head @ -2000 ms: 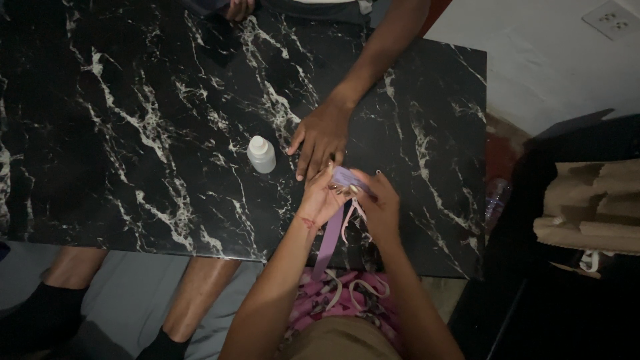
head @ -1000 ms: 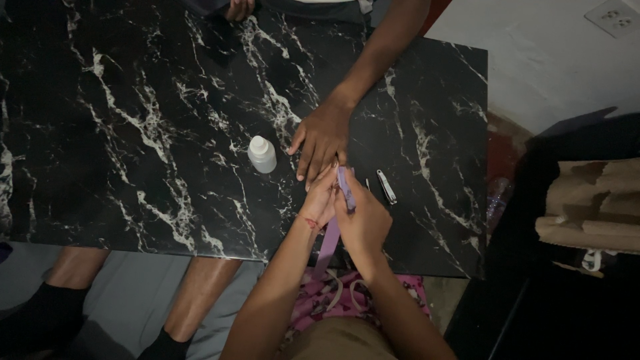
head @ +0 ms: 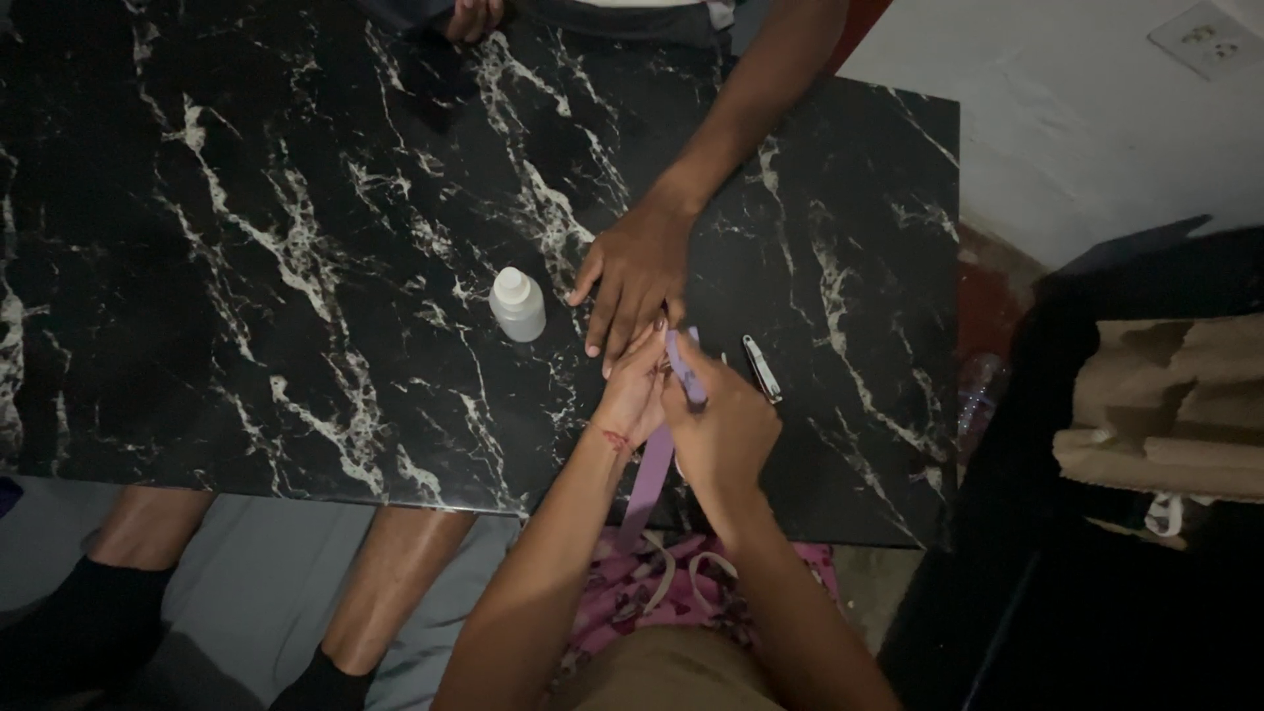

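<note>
My left hand (head: 637, 390) is at the fingertips of another person's hand (head: 640, 267), which lies palm down on the black marble-patterned table (head: 395, 247), and holds one of its fingers. In my right hand (head: 726, 420) is a small purple tool (head: 684, 367), probably a nail file, its tip near that finger. A purple strap (head: 649, 484) hangs below my hands toward my lap. Just right of my right hand lies a metal nail clipper (head: 761, 369). A white plastic bottle (head: 517, 306) stands left of the other person's hand.
The other person's second hand (head: 474, 18) rests at the table's far edge. Someone's legs in black socks (head: 123, 602) show beyond the near edge at the left. Brown paper or cardboard (head: 1165, 405) sits on a dark surface at the right. A wall outlet (head: 1207, 39) is at the top right.
My right hand has closed in around the purple tool and turned, with its fingers now mostly hidden. The nail clipper, not visible two seconds ago, shows beside it on the table.
</note>
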